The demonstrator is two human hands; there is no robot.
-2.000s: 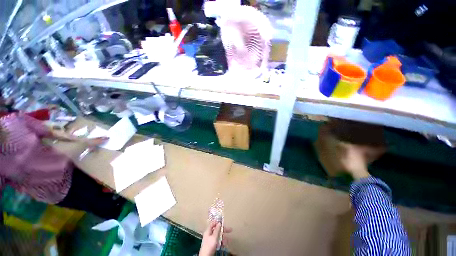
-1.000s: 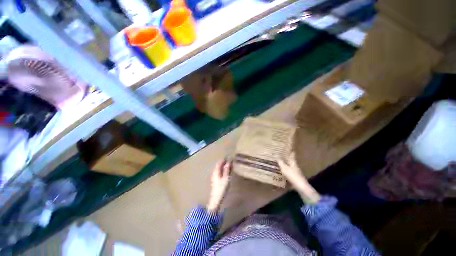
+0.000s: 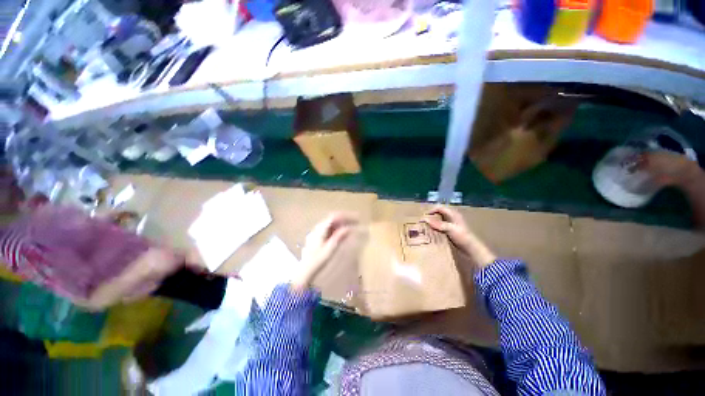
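Observation:
A small brown carton point(image 3: 410, 274) stands on the cardboard-covered bench right in front of me, with a printed icon panel on its face and a shiny patch below it. My right hand point(image 3: 451, 226) rests on its upper right edge, fingers on the carton. My left hand point(image 3: 328, 241) is beside the carton's left side, blurred, with fingers bent. Whether it touches the carton or pinches something small cannot be told.
White papers point(image 3: 230, 224) lie on the bench to the left, near a coworker in a red striped top point(image 3: 85, 251). Cartons point(image 3: 334, 151) sit on the green belt behind a white post point(image 3: 464, 100). Another person's hand touches a round white item point(image 3: 622, 178) at right.
The view has swung back left. The carton is now nearer my body and shows its icon face instead of dark stripes. My left hand has come off its edge or blurred beside it.

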